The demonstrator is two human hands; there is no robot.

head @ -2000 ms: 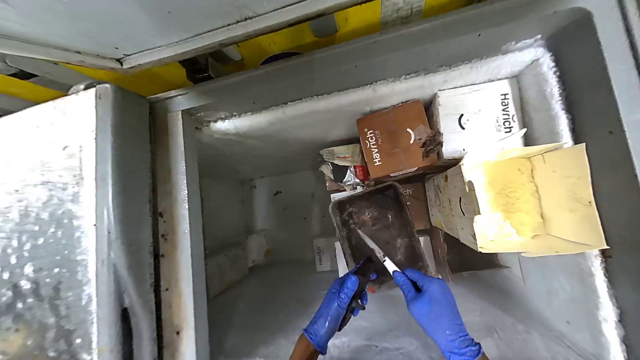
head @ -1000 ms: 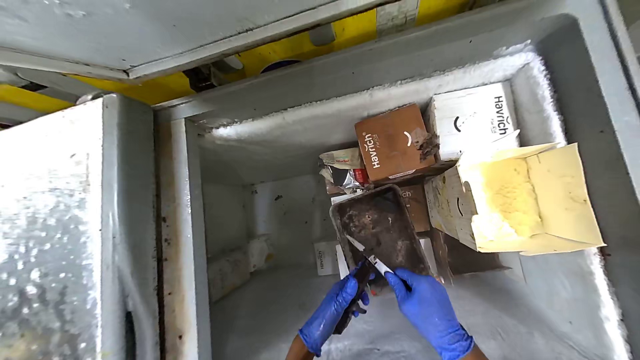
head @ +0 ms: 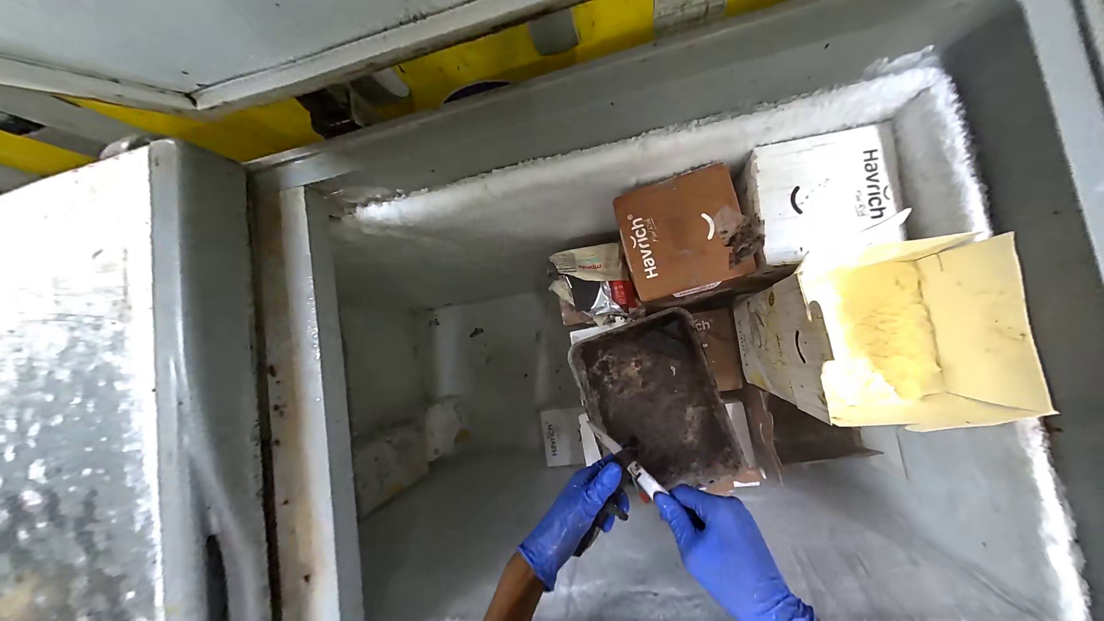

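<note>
My right hand (head: 724, 548), in a blue glove, holds a knife with a white handle (head: 645, 479), its pale blade pointing up and left over the near left edge of a dark-coated tray (head: 660, 397). My left hand (head: 573, 517), gloved too, is closed around a dark object (head: 595, 530), partly hidden by the fingers; I cannot tell what it is. Both hands are at the near edge of the tray, close together. The tray rests tilted on boxes inside a frosted chest freezer.
Beyond the tray lie a brown carton (head: 681, 237), a white carton (head: 824, 185) and an opened foil packet (head: 595, 280). To the right, an open carton (head: 931, 336) holds a yellow mass. The frosted freezer wall (head: 517, 185) and its left rim (head: 297, 388) surround them.
The knife blade has moved from over the tray's inside to its near left edge, close to my left hand. Both hands still hold their things.
</note>
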